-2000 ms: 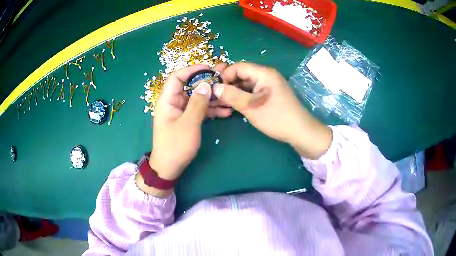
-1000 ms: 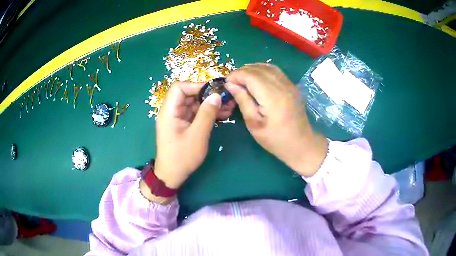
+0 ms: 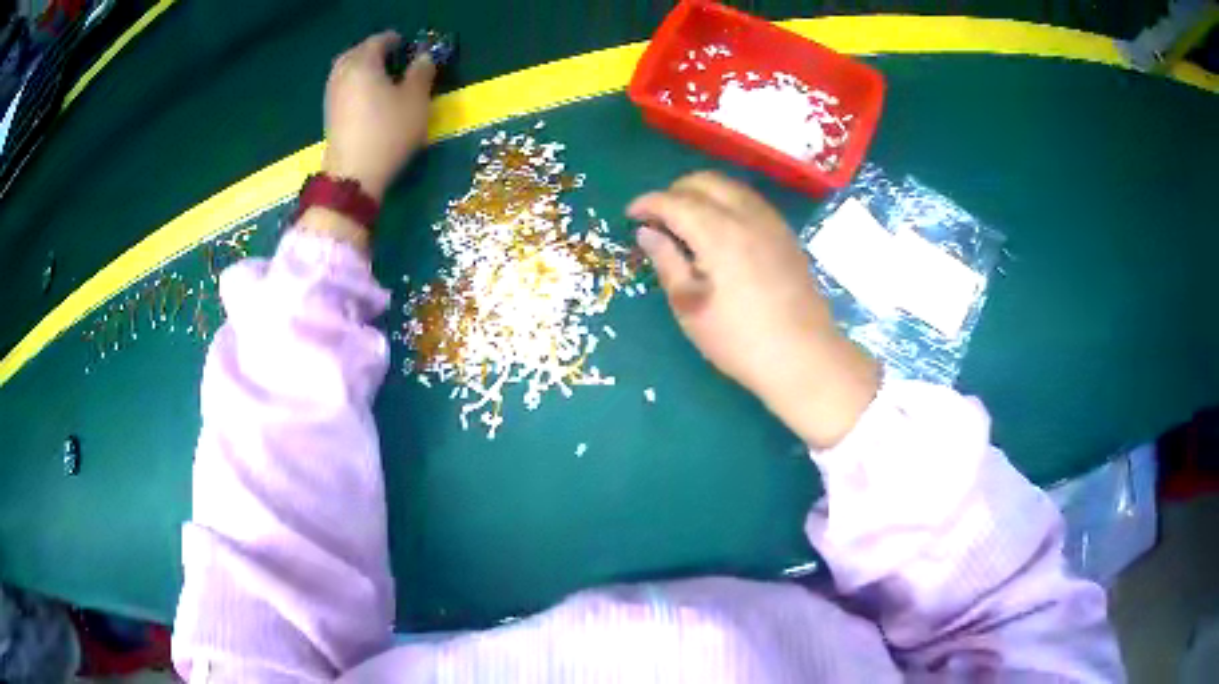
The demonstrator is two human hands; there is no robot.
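Note:
My left hand is stretched forward beyond the yellow strip, its fingers on a dark round electronic unit on the dark green surface. My right hand hovers just right of the flex cable pile, thumb and fingertips together; whether something small is between them cannot be told. The pile is a loose amber and white heap in front of me. Laid-out flex cables lie in a row along the yellow strip at left, partly hidden by my left sleeve.
A red plastic tray with small white pieces stands at the upper right. A clear plastic bag with white slips lies below it. A small dark unit lies at far left, another beyond the yellow strip.
My left hand has moved with the unit from above the pile to beyond the yellow strip. My right hand has parted from the unit. My left sleeve now covers where two units lay.

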